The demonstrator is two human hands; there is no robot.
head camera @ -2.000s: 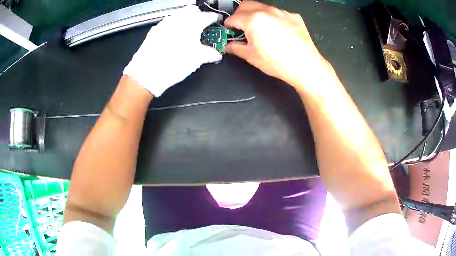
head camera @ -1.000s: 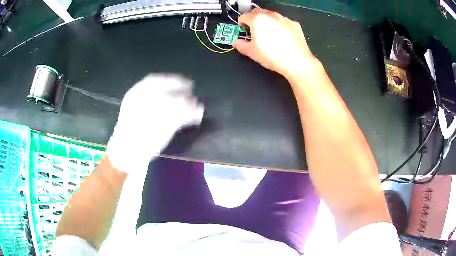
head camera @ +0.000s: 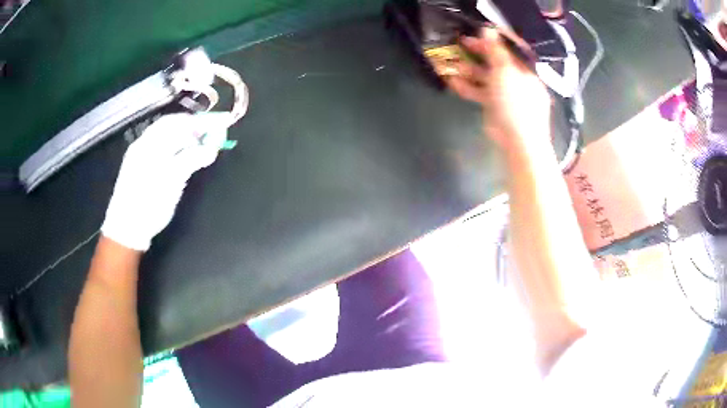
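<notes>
My left hand [head camera: 155, 179], in a white glove, is closed at the fingertips on a green circuit board [head camera: 229, 144], mostly hidden by the glove. Pale wires [head camera: 239, 92] loop from the board area to the end of a long silver-white metal unit [head camera: 100, 123] at the upper left. My bare right hand [head camera: 510, 88] is blurred at the iron stand, beside its brassy-gold tip cleaner [head camera: 444, 60]. Whether it holds anything is not clear.
A thin solder wire [head camera: 60, 261] runs from the left hand towards the lower left. A dark mat [head camera: 319, 191] covers the bench. Cables [head camera: 575, 119] hang right of the stand. A brown carton [head camera: 598, 199] stands beyond the bench edge.
The view has swung right. My left hand has moved up from the near bench to the circuit board. My right hand has left the board and reached right to the iron stand.
</notes>
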